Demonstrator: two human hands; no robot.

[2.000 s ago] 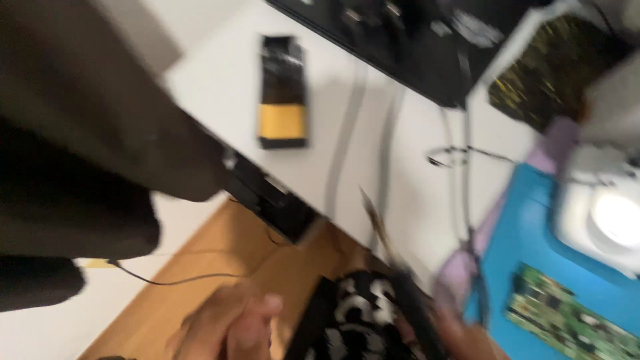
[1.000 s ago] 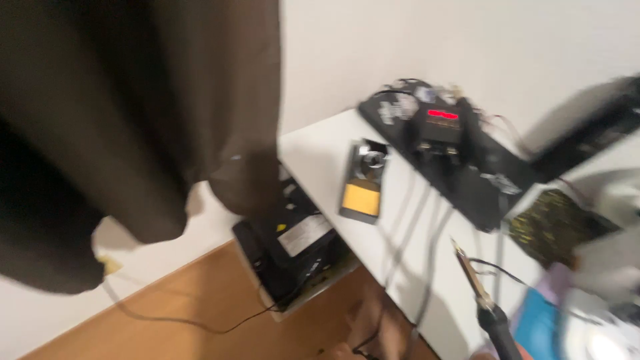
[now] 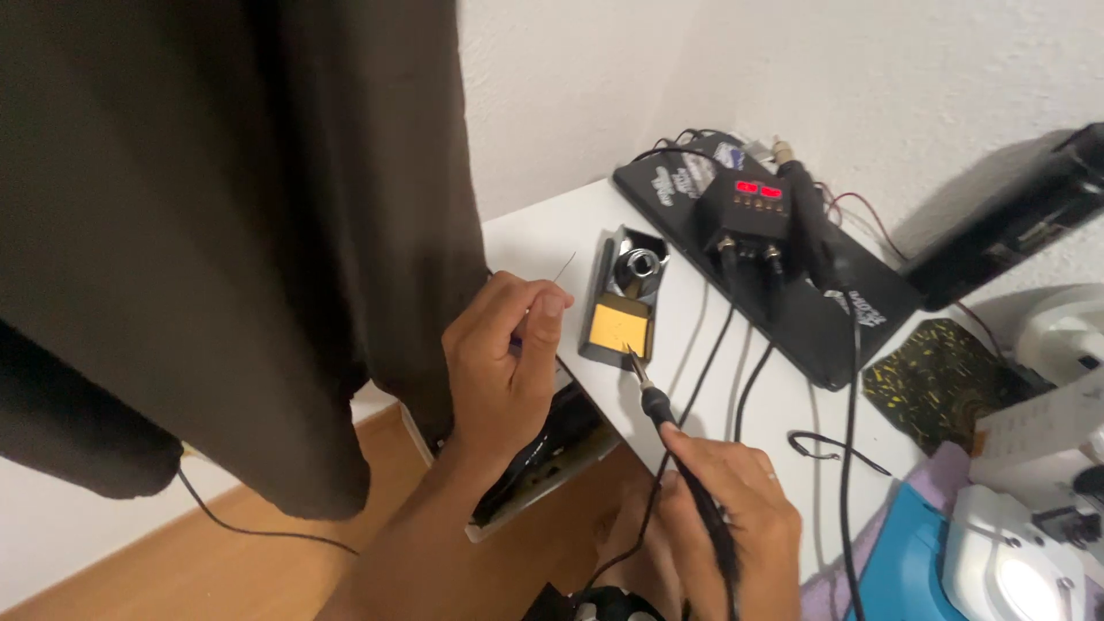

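Note:
My right hand grips a black-handled soldering iron, its metal tip at the lower edge of the yellow sponge. That sponge lies in the front of a black soldering iron stand, with a round metal holder behind it. Left of the stand, my left hand pinches a thin wire, probably solder, that sticks up past the fingertips. Something blue is partly hidden within that hand. Behind the stand, a black soldering station with a lit red display rests on a black board.
Black cables run across the white table. A dark cylinder leans at the right, above a yellow-flecked black mat. A blue mat and lit white lamp are lower right. A dark curtain hangs left.
My left hand has come up beside the stand with the thin wire. The soldering iron in my right hand has moved to the sponge. The view has shifted.

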